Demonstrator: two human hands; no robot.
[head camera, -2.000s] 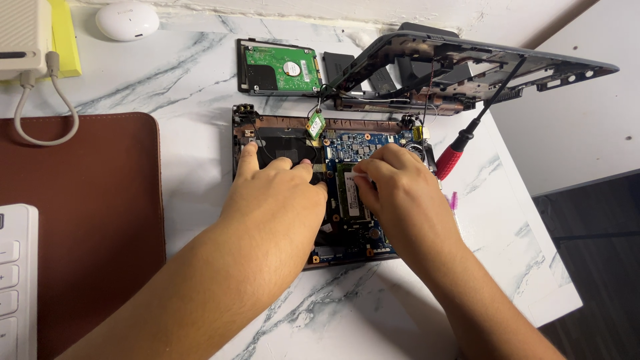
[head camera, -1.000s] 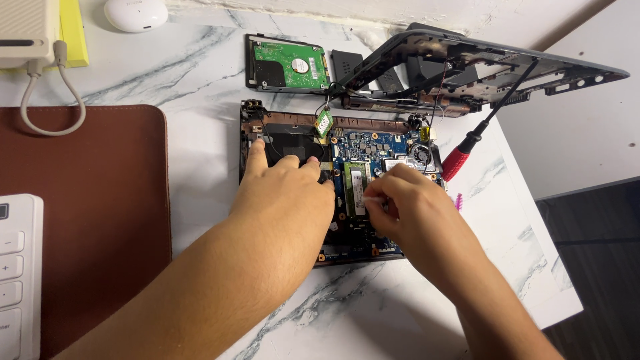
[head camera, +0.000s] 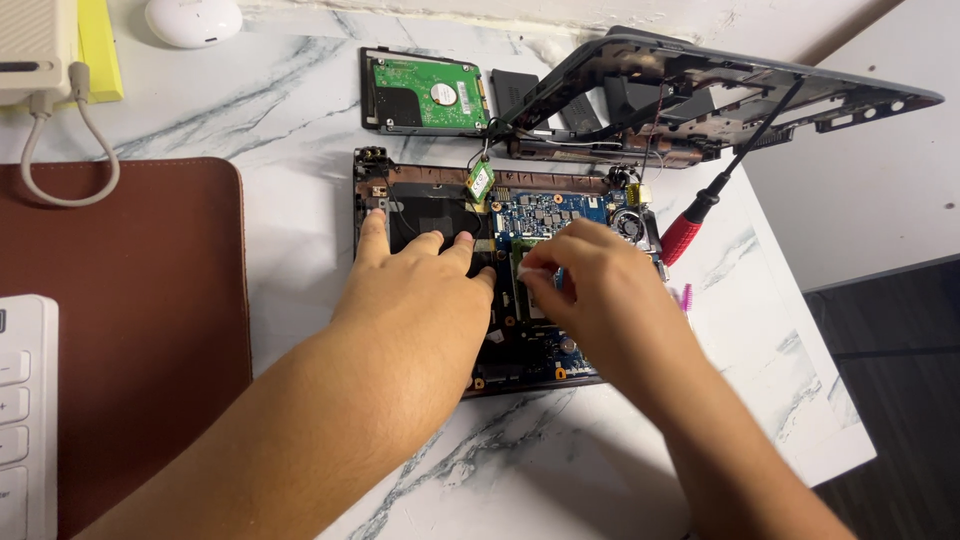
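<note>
An opened laptop base (head camera: 540, 178) lies on the marble-patterned table, its blue circuit board (head camera: 536, 214) and small fan (head camera: 627, 223) showing. My left hand (head camera: 420, 292) rests on the black left part of the base, fingers spread, holding nothing. Between thumb and forefinger, my right hand (head camera: 600, 285) pinches a small white piece of soft material (head camera: 529, 274) over the green memory module (head camera: 517, 285), which the hand partly covers. Whether the white piece touches the module cannot be told. A small green card (head camera: 480, 180) on wires lies at the base's back edge.
Behind the base are a hard drive with a green board (head camera: 431, 94) and a raised laptop casing (head camera: 720, 67). A red-handled screwdriver (head camera: 681, 234) leans against that casing. At left are a brown desk mat (head camera: 150, 315), a white keyboard (head camera: 26, 405) and a white earbud case (head camera: 193, 21).
My right hand has moved from the lower part of the memory module toward its upper end, still pinching the white piece. My left hand stays on the base.
</note>
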